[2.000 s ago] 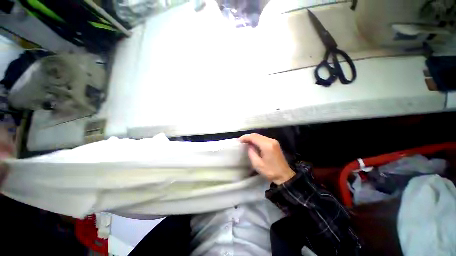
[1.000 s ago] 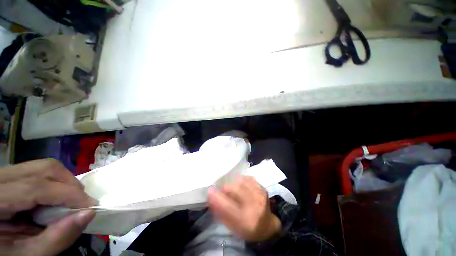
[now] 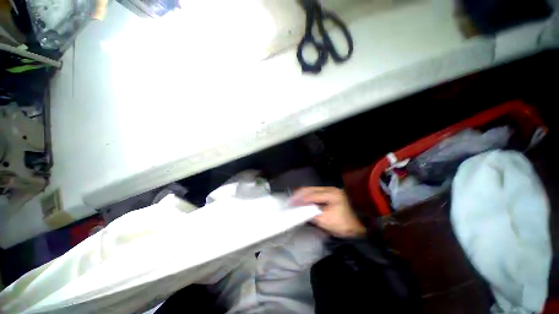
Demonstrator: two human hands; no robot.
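A long white garment panel (image 3: 165, 245) stretches over my lap from the lower left edge of the picture to my right hand. My right hand (image 3: 328, 211) is closed on the panel's right end, fingers blurred, just below the table edge. The panel's front edge looks straight and taut; crumpled white cloth shows behind it. My left hand is out of the picture; the panel's left end is cut off by the edge.
Black shears (image 3: 322, 40) lie on the white table (image 3: 202, 129). A red basket (image 3: 377, 187) with plastic bags stands at right, a draped white piece (image 3: 502, 224) beside it. A machine (image 3: 23, 144) is at far left. A dark object (image 3: 505, 13) lies top right.
The view has turned and tilted. My left hand has gone out of the picture. My right hand has moved from the panel's front edge to its right end, and the panel is stretched out longer.
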